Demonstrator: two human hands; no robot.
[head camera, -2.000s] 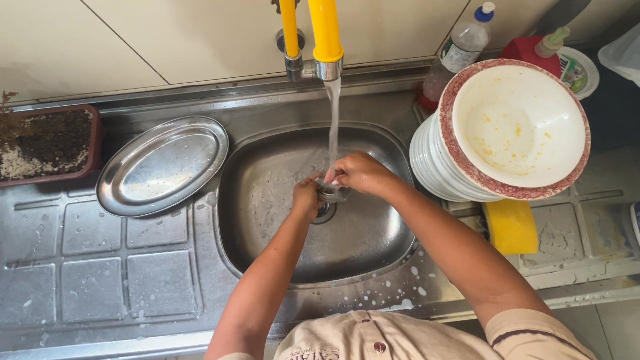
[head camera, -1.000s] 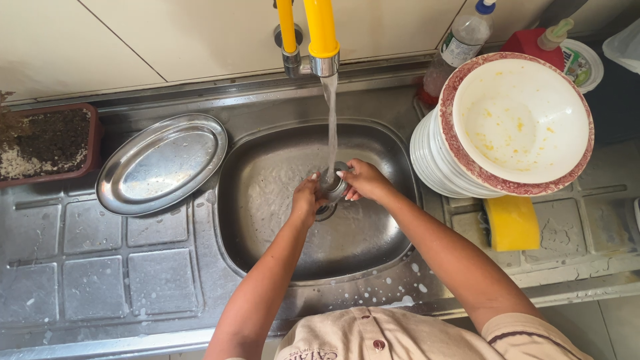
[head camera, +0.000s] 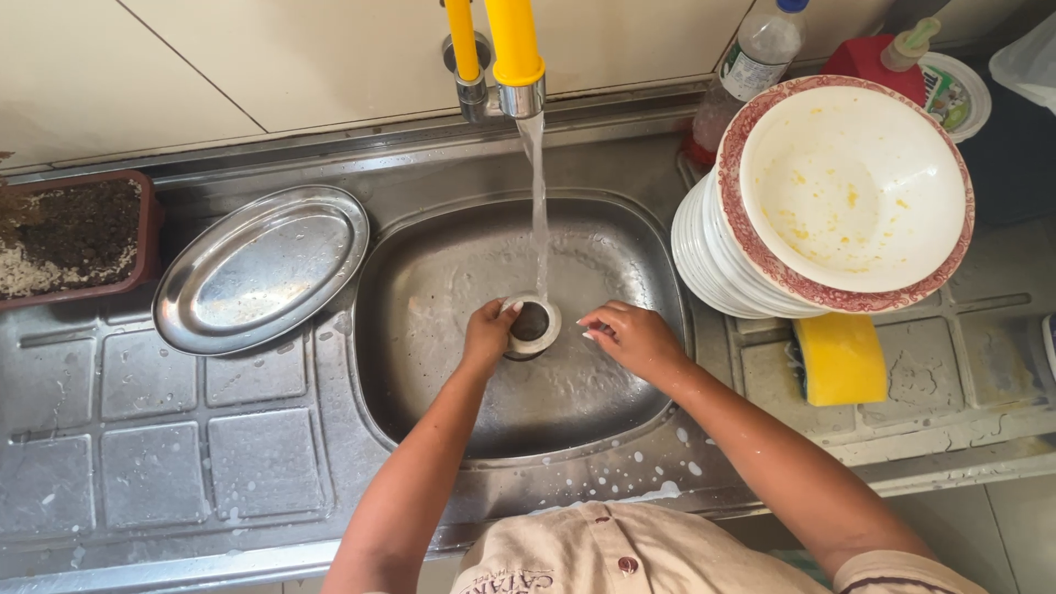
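Observation:
My left hand (head camera: 488, 334) grips a small ring-shaped piece (head camera: 542, 339), which looks like a sink drain strainer, by its left rim. Water from the yellow-sleeved faucet (head camera: 517, 49) falls at the ring's upper edge, over the stainless steel sink basin (head camera: 429, 412). To the right of the ring, apart from it, is my right hand (head camera: 631, 337). Its fingers are bent, and nothing can be made out between them. The sink's own drain is hidden below the ring.
An oval metal platter (head camera: 260, 268) and a brown planter with soil (head camera: 148, 239) stand left. At right are stacked white plates (head camera: 701, 247) under a red-rimmed bowl (head camera: 850, 181), a yellow sponge (head camera: 841, 359), a plastic bottle (head camera: 759, 54) and a red dispenser bottle (head camera: 874, 66).
My right hand has let go of the small piece and moved right, away from it. My left hand still holds the piece, whose round opening now faces up.

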